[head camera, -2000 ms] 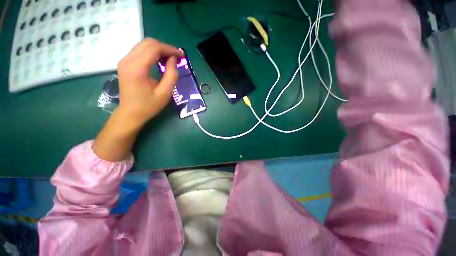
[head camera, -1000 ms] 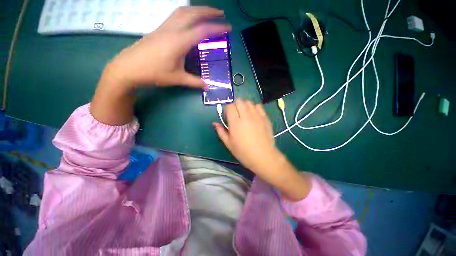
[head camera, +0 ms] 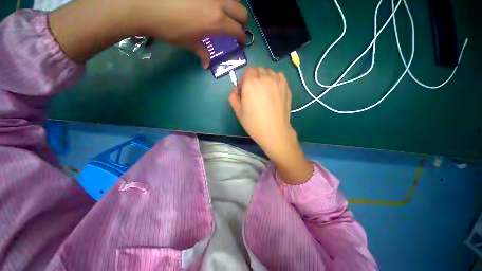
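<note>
A smartphone with a lit purple screen [head camera: 223, 48] lies at the top centre, its upper part hidden under my left hand [head camera: 203, 24]. My left thumb is at its left edge and my fingers at its right edge. A white charging cable plug [head camera: 233, 78] sits at the phone's lower end. My right hand [head camera: 264, 98] is closed around the cable just behind the plug; the fingertips are partly hidden. A small dark ring [head camera: 249, 37] lies right of the phone, beside my left fingers.
A black-screen phone [head camera: 278, 26] with a yellowish plug [head camera: 295, 58] lies to the right. White cable loops [head camera: 364, 110] spread across the green mat. A dark slab [head camera: 443, 34] is at the top right. Crinkled clear plastic [head camera: 133, 46] is at upper left. A blue stool [head camera: 113, 164] stands below.
My right hand has come from outside the near work area to the cable by the lit phone. My left hand has moved onto the phone's upper part. The view has shifted, so the bench sits higher.
</note>
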